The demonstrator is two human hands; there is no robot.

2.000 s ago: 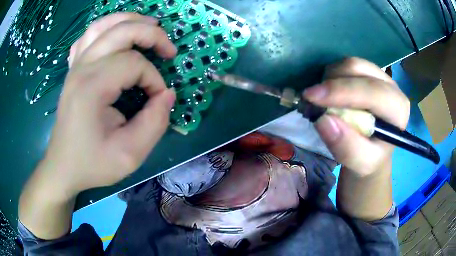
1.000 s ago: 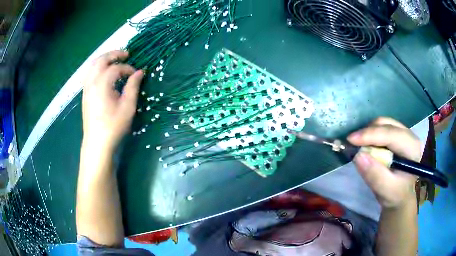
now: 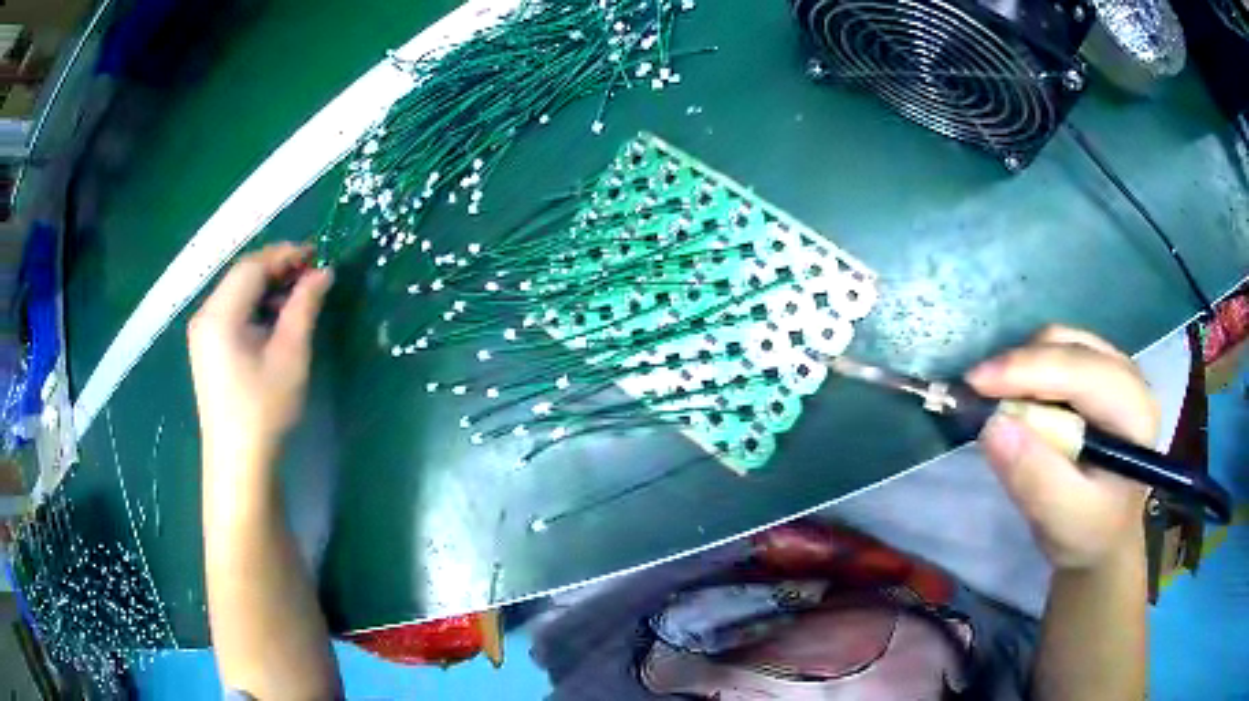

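My left hand [image 3: 254, 342] is at the left, thumb and fingertips pinched at the near end of a loose bunch of dark green lead wires [image 3: 480, 103]; a thin lead wire [image 3: 329, 226] shows at the fingertips. My right hand [image 3: 1075, 445] holds the soldering iron [image 3: 1034, 427] by its pale collar and black handle. Its tip is at the right edge of the green PCB panel [image 3: 658, 295]; contact cannot be told. The panel lies tilted on the bench, with many wires trailing left off it, ending in white connectors.
A black fan [image 3: 945, 69] with a round guard stands at the upper right, beside a silvery round container [image 3: 1137, 34]. A black cord runs along the right. A white strip [image 3: 226, 206] crosses the left. More wired pieces [image 3: 96, 589] lie at the lower left. Red wrap [image 3: 425, 640] shows below the bench edge.
The view has swung left since the first frame. My left hand has left the panel for the wire bunch, then moved left and down slightly from it. The iron stays by the panel's right edge.
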